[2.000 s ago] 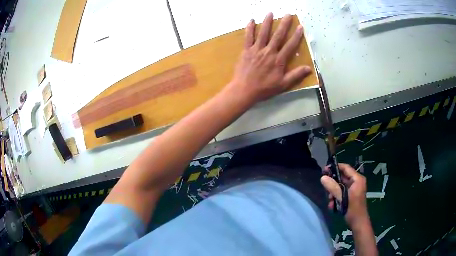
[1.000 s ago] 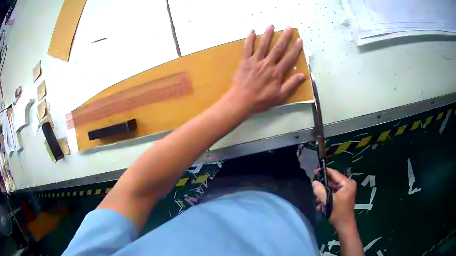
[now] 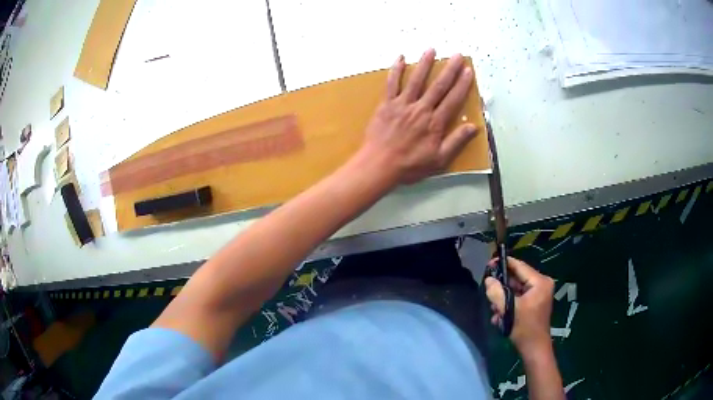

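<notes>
A long tan pattern template [image 3: 336, 117] with one curved edge lies on the table over white layers, whose thin edge shows along its near side. A pinkish-red strip [image 3: 211, 152] shows along its left half. A black bar weight [image 3: 173, 201] rests on its left end. My left hand [image 3: 422, 121] lies flat on the template's right end, fingers spread. My right hand [image 3: 522, 301] holds the black handles of long shears [image 3: 499, 211] beyond the table's near edge. The blades reach up along the template's right end; whether they are closed I cannot tell.
Small tan tickets [image 3: 62, 131] stand in a column at the left, with another black bar [image 3: 77, 214]. A second tan pattern [image 3: 105, 43] lies at the upper left. Stacked white sheets [image 3: 633, 39] are at the upper right. White offcuts [image 3: 635, 289] litter the green floor.
The template and table sit slightly lower in the view than before. The shears still lie along the template's right end. My left hand keeps its place on the template.
</notes>
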